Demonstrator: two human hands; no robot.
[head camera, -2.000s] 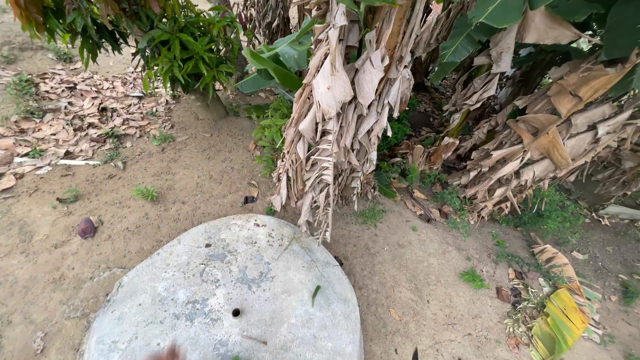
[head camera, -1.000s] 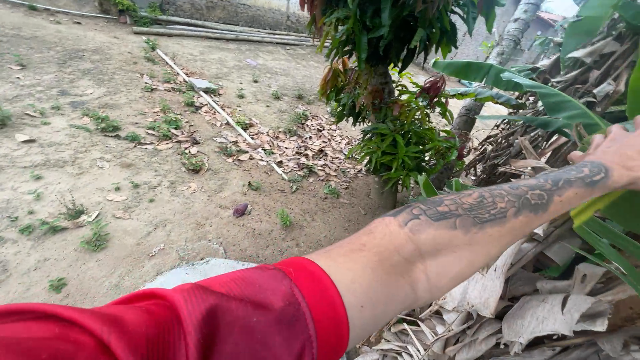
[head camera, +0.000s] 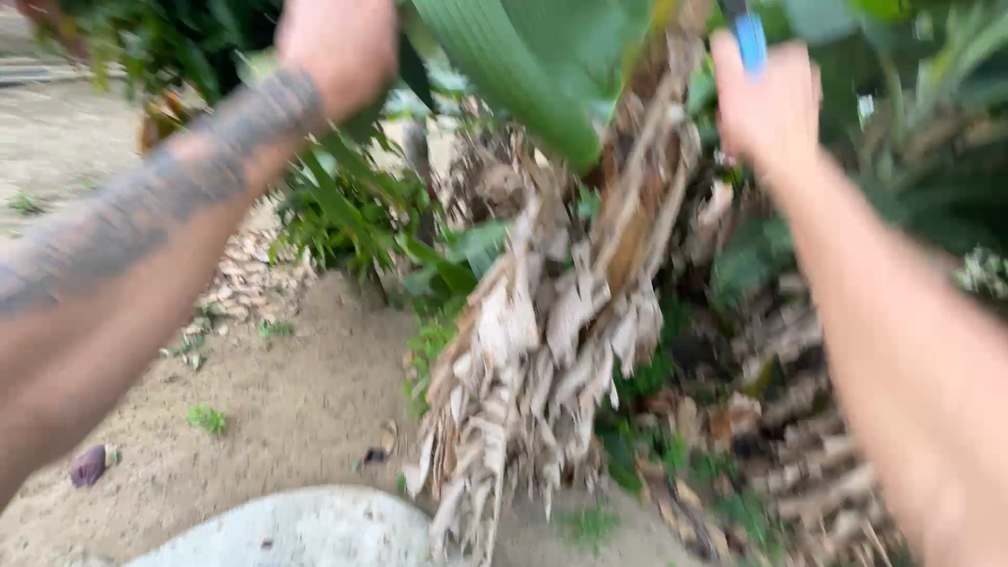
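My left hand (head camera: 342, 51) is raised at the upper left, blurred, beside a broad green banana leaf (head camera: 512, 79); whether it grips the leaf is unclear. At the upper right, my right hand (head camera: 768, 102) is closed around a blue-handled tool (head camera: 750, 43), whose dark upper part runs out of view. Between my arms stands a banana plant stem (head camera: 638, 181) with dry, pale brown leaves (head camera: 543, 346) hanging from it.
A round concrete slab (head camera: 307, 528) lies at the bottom, below the dry leaves. A dark reddish object (head camera: 88, 466) is on the sandy ground at left. A leafy shrub (head camera: 339, 213) stands behind, with dead foliage (head camera: 811, 465) at right.
The view has swung right since a second ago. Both arms are now in view, raised; only one tattooed arm, reaching right, showed then. The blue-handled tool has come into view.
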